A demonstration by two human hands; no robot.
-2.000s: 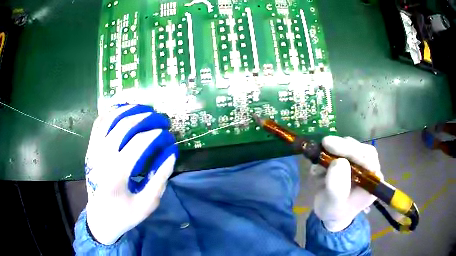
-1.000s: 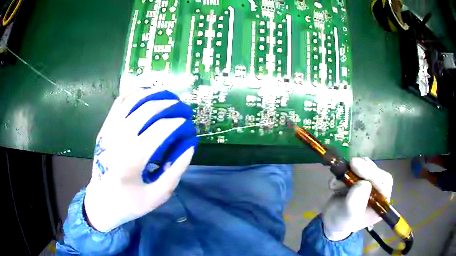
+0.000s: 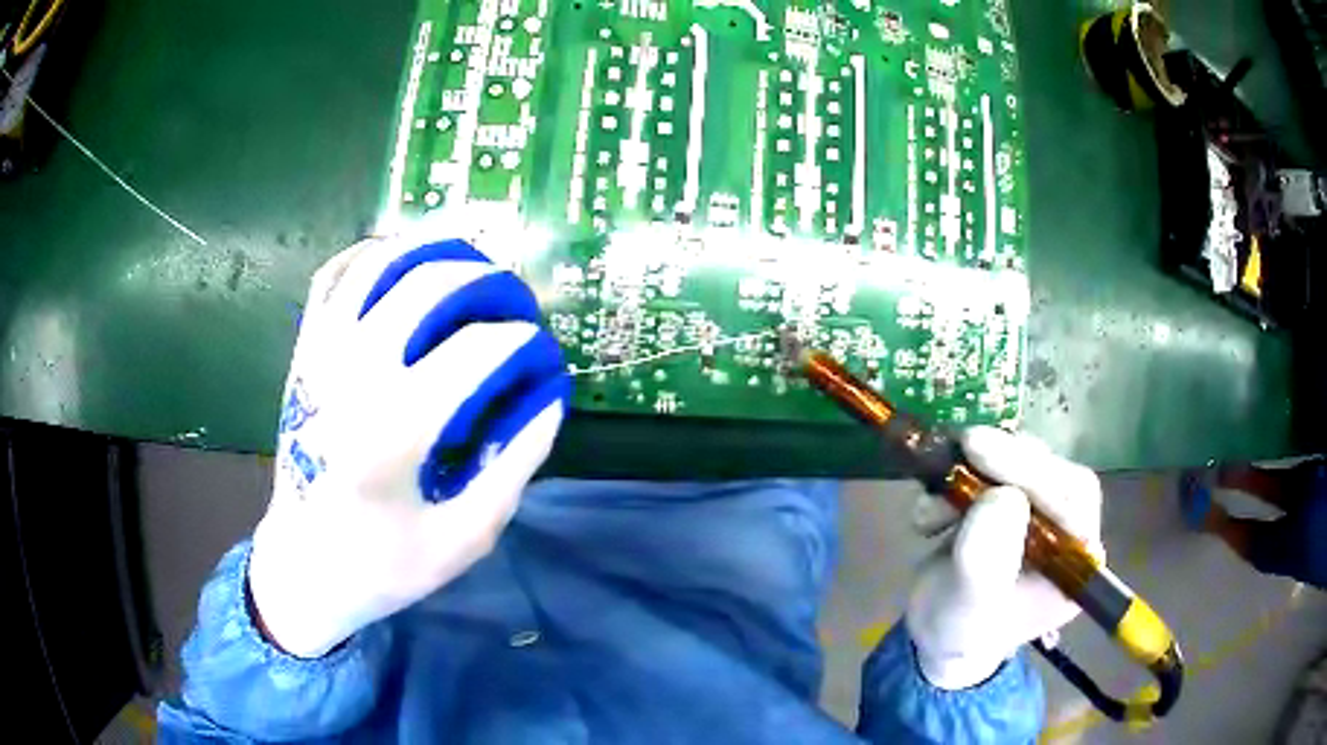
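A large green circuit board (image 3: pixel 728 189) lies on the bench in front of me, with strong glare across its middle. My left hand (image 3: pixel 422 422), in a white glove with blue fingertips, is at the board's lower left and pinches a thin solder wire (image 3: pixel 640 360). The wire runs right to the soldering iron's tip. My right hand (image 3: pixel 1011 553), in a white glove, holds the amber-brown soldering iron (image 3: pixel 895 425) like a pen. Its tip is at the small pads near the board's front edge; whether it touches is unclear.
The green bench mat (image 3: pixel 175 335) has a curved front edge. A black-yellow tape roll (image 3: pixel 1129 58) and a black box (image 3: pixel 1215 189) stand at the right. A dark tray with a yellow ring (image 3: pixel 35 29) is at the upper left. Part of a person (image 3: pixel 1263 510) shows at the far right.
Over the last second, the soldering iron and my right hand have moved left, the tip meeting the wire's end. My left hand still pinches the wire. The view has shifted slightly.
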